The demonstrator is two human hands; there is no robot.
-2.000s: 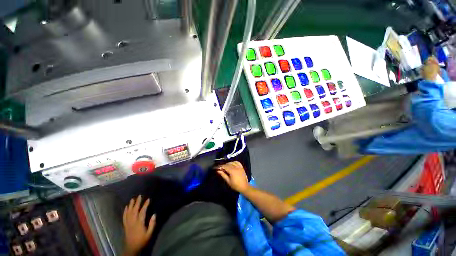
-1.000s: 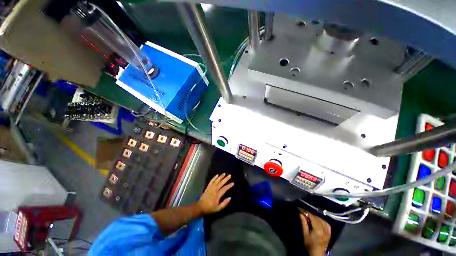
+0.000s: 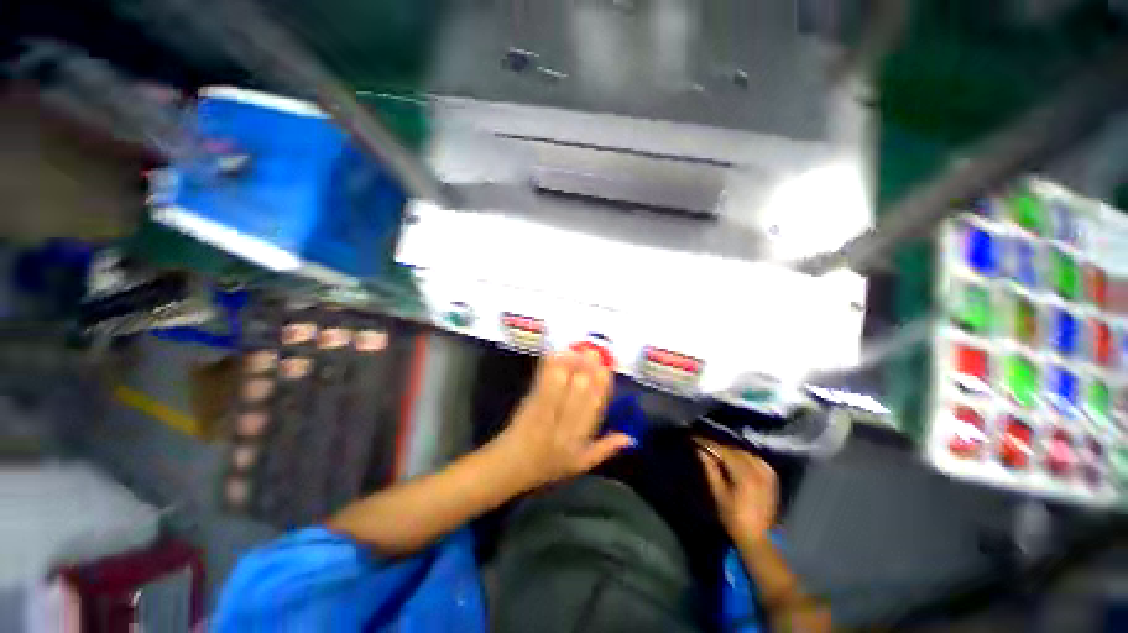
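Observation:
The frame is blurred. My left hand (image 3: 563,414) is raised at the press's front panel, palm down. Its fingertips are at the red emergency stop button (image 3: 594,351) and cover its lower part. Its thumb is spread to the right, and nothing shows in the hand. My right hand (image 3: 742,488) rests over my dark lap with fingers bent. Whether it holds something small is too blurred to tell. The press's white front panel (image 3: 643,291) carries two red-digit displays and a green button (image 3: 757,393) at its right end.
A blue equipment box (image 3: 291,186) stands left of the press. The black parts tray (image 3: 328,420) with pale copper squares is at lower left. The white tray of lit watches (image 3: 940,402) is at right. A white cable (image 3: 816,435) hangs below the right button. A bright blue item (image 3: 622,420) is at my lap.
My left hand has moved up and right from my lap to the red button. My right hand remains over my lap. The view has shifted, bringing more of the white tray into view.

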